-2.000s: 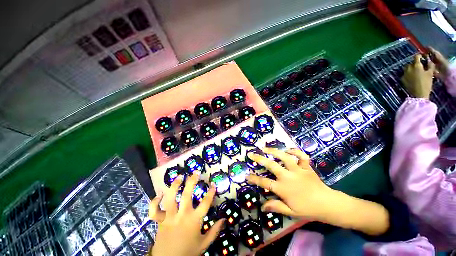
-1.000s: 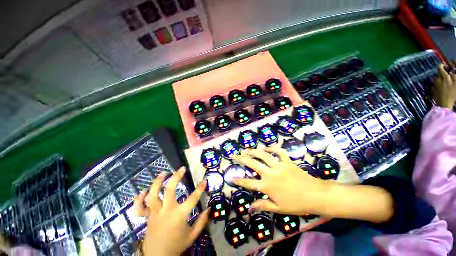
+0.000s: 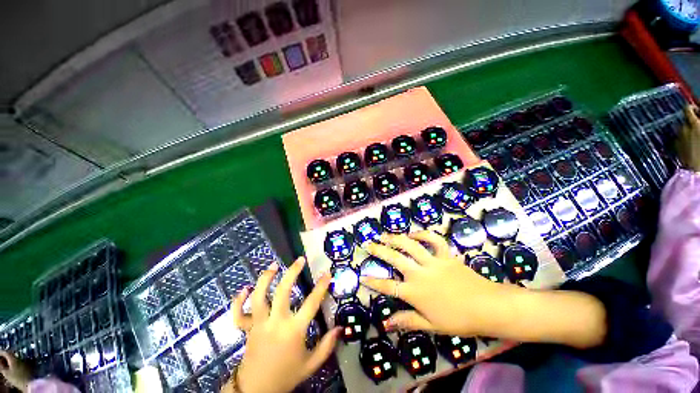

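Observation:
Several round black smartwatch heads lie in rows on the tan cardboard sheet (image 3: 549, 265). The back row shows blue-white faces (image 3: 396, 218), the row nearer me has plain white screens (image 3: 501, 225), and the front rows show small red and green patches (image 3: 417, 352). My right hand (image 3: 437, 288) lies over the middle of the sheet, fingers spread, fingertips at a white-screen watch (image 3: 376, 270). My left hand (image 3: 280, 338) is at the sheet's left edge, fingers spread, fingertips beside another white-screen watch (image 3: 345, 281). Neither hand encloses a watch. Some watches are hidden under my right hand.
Behind the sheet, a salmon board (image 3: 361, 120) bears two rows of icon-screen watches. Blister trays lie left (image 3: 201, 307) and right (image 3: 572, 184). A person's pink sleeve (image 3: 675, 246) is at right; another hand (image 3: 14, 368) shows lower left. A blue clock (image 3: 681, 14) stands top right.
White screens now show where my hands are, with two more at the row's right end. My right hand has shifted left over the sheet. The view has swung, moving the scene rightward.

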